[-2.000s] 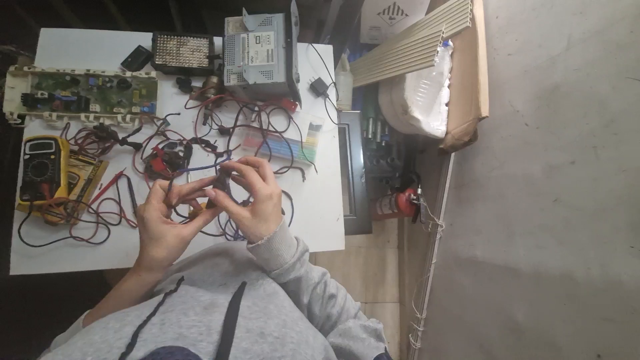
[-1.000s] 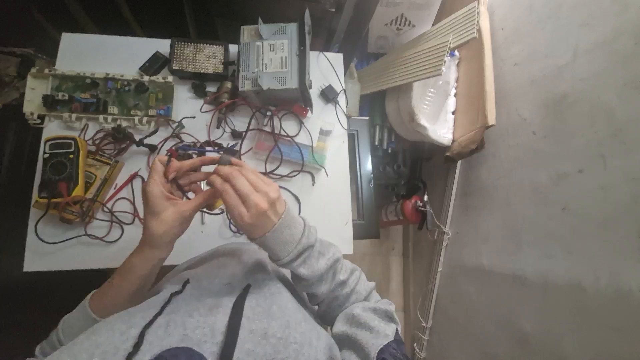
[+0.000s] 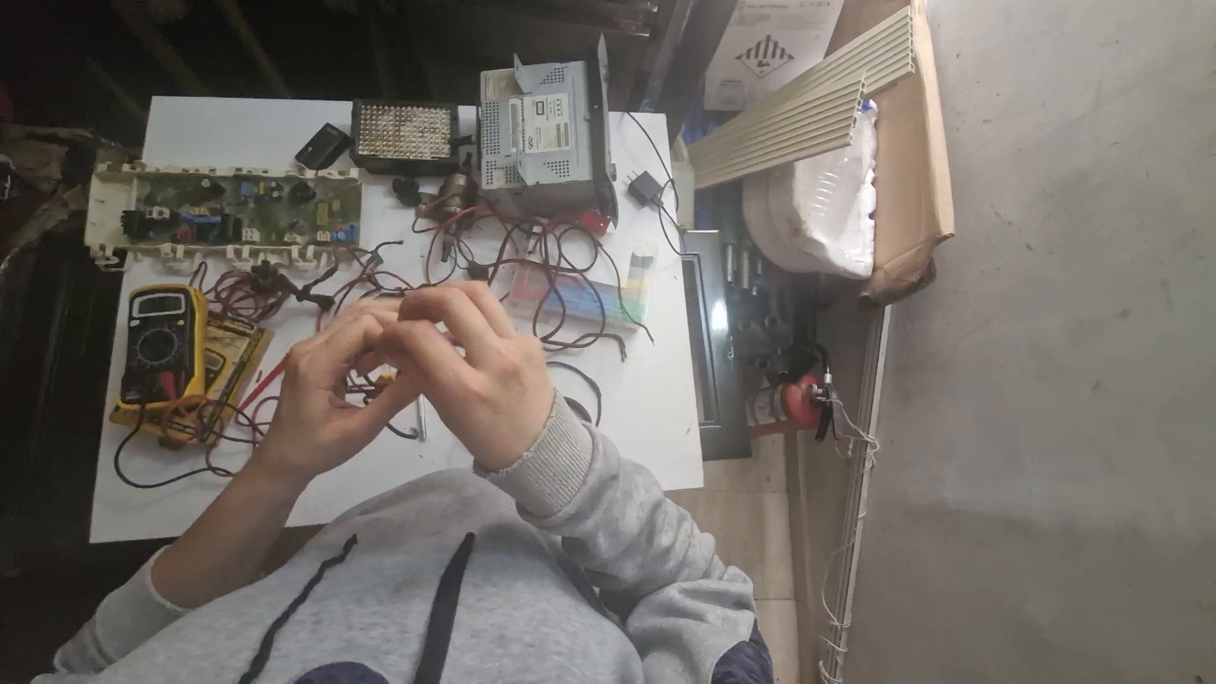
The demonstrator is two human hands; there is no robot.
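Observation:
My left hand (image 3: 332, 389) and my right hand (image 3: 470, 366) meet above the front half of a white table (image 3: 646, 446), fingertips together. Whatever lies between the fingers is hidden by them. Dark red and black wires (image 3: 380, 280) run behind the fingers, and a thin metal-shafted tool (image 3: 422, 418) shows just below them. Left of my hands lies a yellow and black digital multimeter (image 3: 163, 342) with its leads, partly over yellow packaging (image 3: 233, 356). To the right, a clear plastic case with coloured pieces (image 3: 579, 296) lies under loops of red and black wire.
Along the back stand a circuit board in a plastic frame (image 3: 237, 211), an LED light panel (image 3: 404, 136), a metal car stereo unit (image 3: 541, 133) and a black plug adapter (image 3: 645, 188). Beyond the right edge are a red fire extinguisher (image 3: 803, 401), beige slatted strips (image 3: 798, 114) and cardboard (image 3: 921, 190).
My hands stay together, but the fingers have shifted and now cover the dark piece and blue wire that showed between them two seconds ago.

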